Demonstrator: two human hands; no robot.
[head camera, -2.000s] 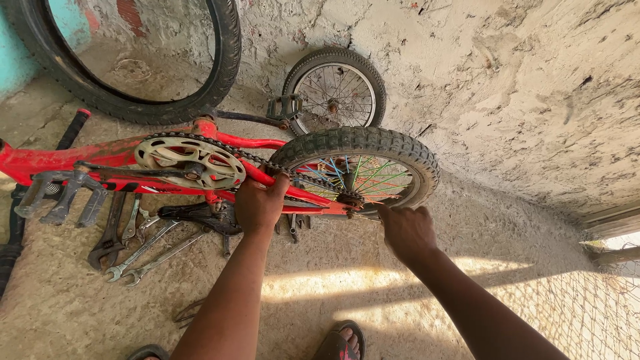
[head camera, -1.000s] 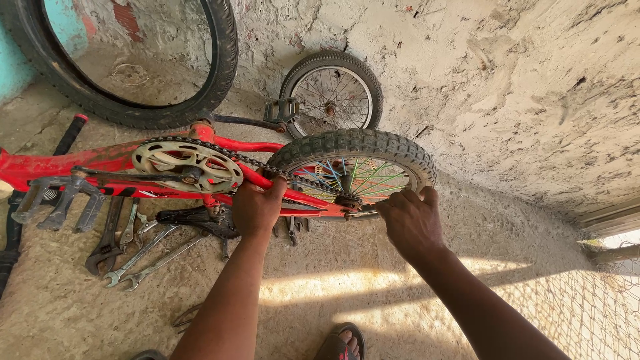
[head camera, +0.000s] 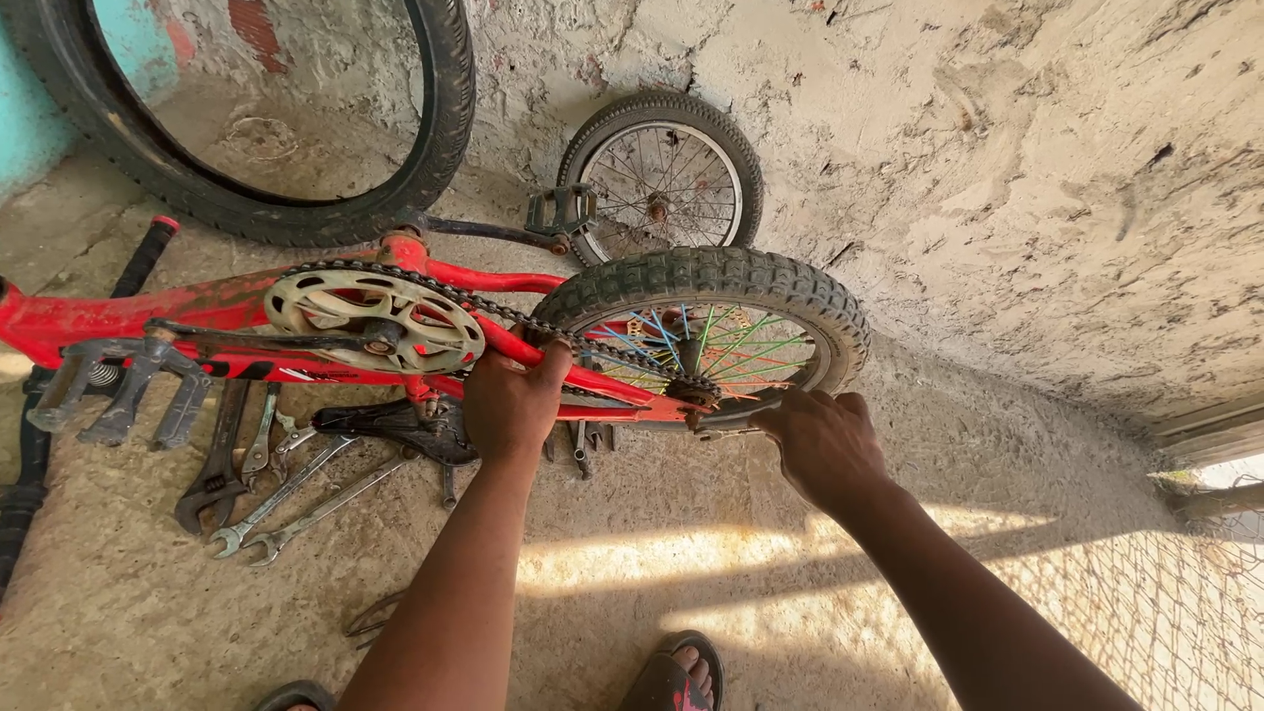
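A red bicycle frame (head camera: 227, 306) lies upside down across the view, its chainring (head camera: 373, 318) and chain on the near side. My left hand (head camera: 513, 395) is closed around a red frame tube behind the chainring. The rear wheel (head camera: 829, 306), with a knobbly tyre and coloured spokes, sits in the frame. At its axle, my right hand (head camera: 825, 439) grips the end of a slim metal tool, seemingly a wrench (head camera: 726, 432), whose other end meets the axle nut. My fingers hide most of that tool.
Below the frame lie an adjustable wrench (head camera: 212, 484), open-ended wrenches (head camera: 306, 513) and a black saddle (head camera: 395, 425). A small spoked wheel (head camera: 736, 178) leans on the rough wall (head camera: 987, 178). A loose tyre (head camera: 449, 128) stands at upper left. My sandalled foot (head camera: 691, 667) is at the bottom.
My right hand has shifted slightly at the rear axle, dropping from beside the tyre to lower down since a second ago. My left hand keeps its hold on the frame tube.
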